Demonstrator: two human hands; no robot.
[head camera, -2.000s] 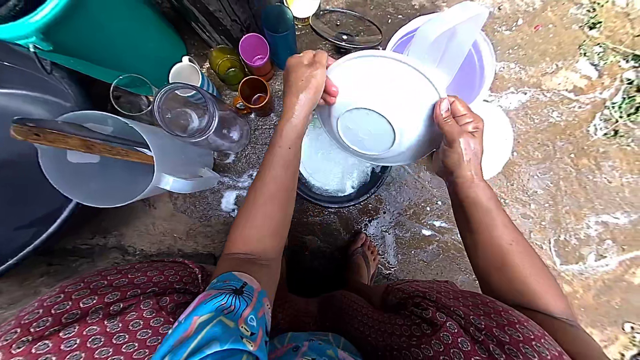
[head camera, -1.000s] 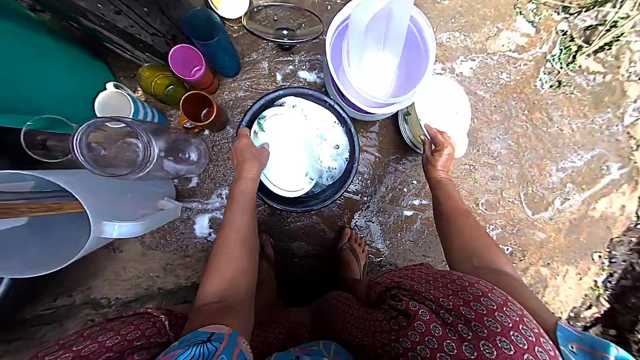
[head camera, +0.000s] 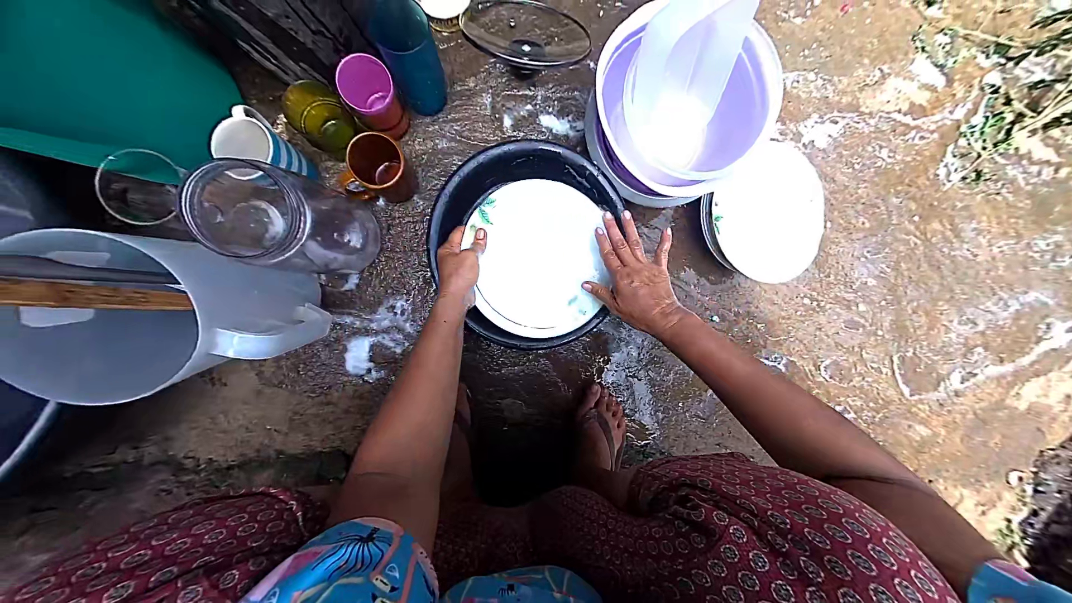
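A white plate with green leaf marks (head camera: 540, 260) lies in a round black basin (head camera: 452, 197) on the wet ground. My left hand (head camera: 461, 266) grips the plate's left rim, thumb on top. Fingers spread, my right hand (head camera: 636, 272) rests by the plate's right edge; whether its fingertips press on the plate or only hover is hard to tell. To the right lie stacked white plates (head camera: 770, 213), partly under a lilac tub (head camera: 758, 92) that holds a whitish translucent container (head camera: 670, 92). What else the basin contains is hidden under the plate.
Left stand a grey plastic jug (head camera: 251, 293) with a wooden-handled item (head camera: 92, 295), a clear jar (head camera: 335, 230), a striped mug (head camera: 280, 151), a brown cup (head camera: 394, 172), a pink tumbler (head camera: 366, 88) and a blue bottle (head camera: 414, 67). A glass lid (head camera: 528, 38) lies behind the basin.
The white bowl held two seconds ago is no longer in my hands. My right hand has moved left from the plate stack at the right to the plate in the basin, which my left hand still holds.
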